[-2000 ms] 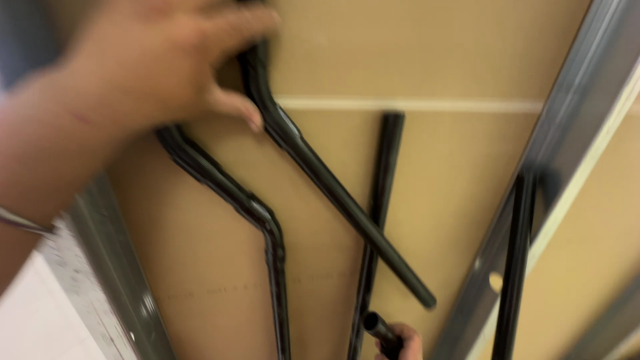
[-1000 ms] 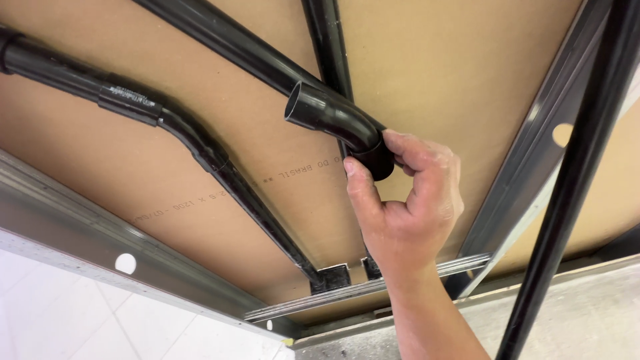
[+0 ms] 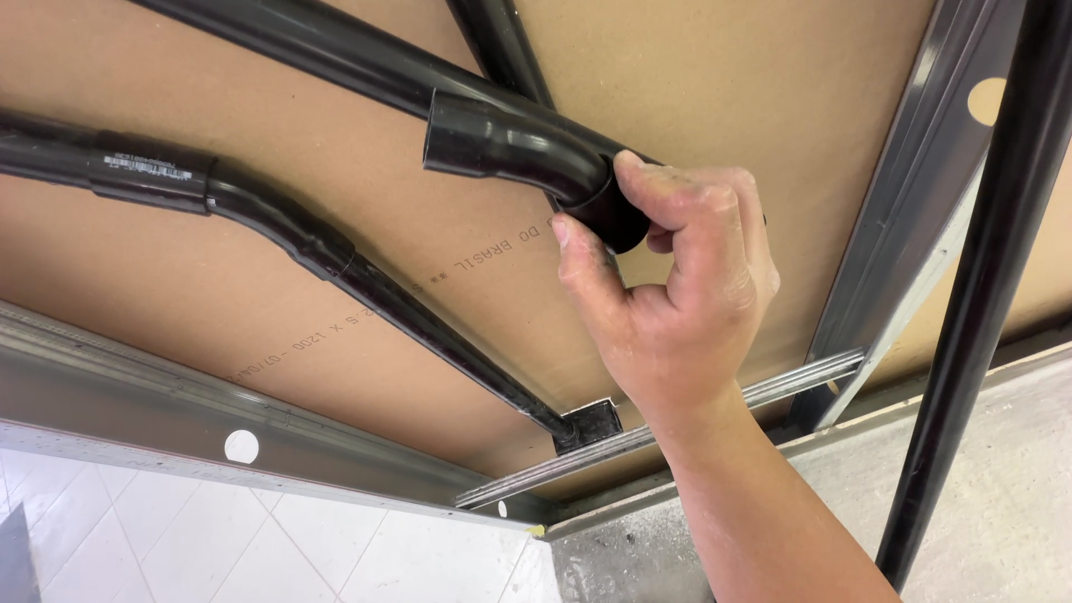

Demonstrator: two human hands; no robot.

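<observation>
A short black plastic pipe elbow (image 3: 519, 146) is pinched between the thumb and fingers of my right hand (image 3: 678, 276), its wide socket end facing left. Just behind it, a long black pipe (image 3: 335, 63) runs down to the right, its lower end hidden by my hand. Another black pipe (image 3: 502, 42) passes behind that one. At the left, a black pipe run (image 3: 50, 151) with a labelled coupling (image 3: 151, 172) and a bend (image 3: 276, 213) continues as a thinner pipe to a black box fitting (image 3: 590, 427) at the bottom rail. My left hand is out of view.
Brown board with printed writing (image 3: 469, 335) backs the pipes. Metal studs stand at left (image 3: 151, 419) and right (image 3: 879, 201), joined by a ribbed metal rail (image 3: 796, 377). A black pipe (image 3: 971, 276) slants across the right. White floor tiles (image 3: 226, 536) and grey concrete (image 3: 988, 494) lie below.
My left hand, over the pipes two seconds ago, has left the view. The elbow stays in my right hand, which was low in the first frame. The view has moved much closer.
</observation>
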